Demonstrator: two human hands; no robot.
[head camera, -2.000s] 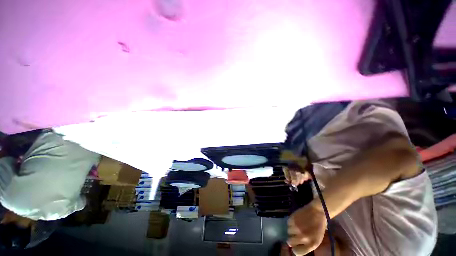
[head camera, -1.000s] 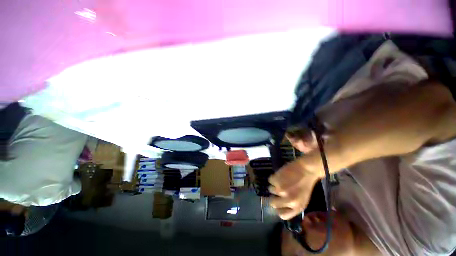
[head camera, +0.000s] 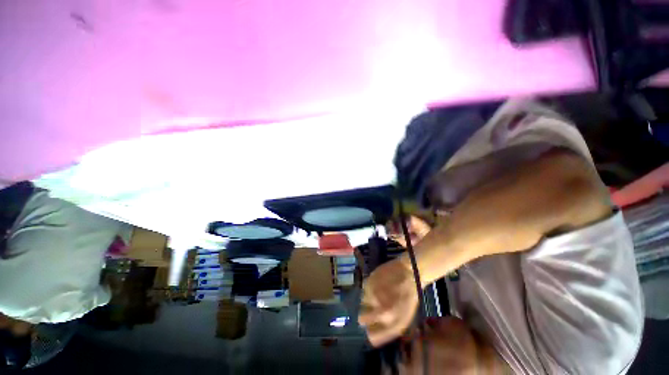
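Neither of my hands is in view. The picture is upside down. A pink surface (head camera: 183, 66) fills the top, nearest me. A black angular bracket or frame (head camera: 601, 44) lies on it at the top right, blurred and cut off by the edge. Beyond is a bright white sheet (head camera: 264, 157). Past it is a flat black framed panel (head camera: 337, 215) with a pale oval centre. Two black-rimmed discs with pale faces (head camera: 253, 231) are to its left. A small red item (head camera: 335, 244) shows just below the panel in the picture.
Another person in a light shirt (head camera: 579, 293) is at the right, with a fist (head camera: 389, 304) beside the panel and a thin black cable crossing in front. A second person (head camera: 59, 253) is at the left. Cartons (head camera: 312, 275) and stacked goods stand behind.
The view has shifted, and the black bracket, out of view a second ago, shows again. The right-hand person's fist is closer to the panel than two seconds ago. The cable, looped a second ago, hangs straighter.
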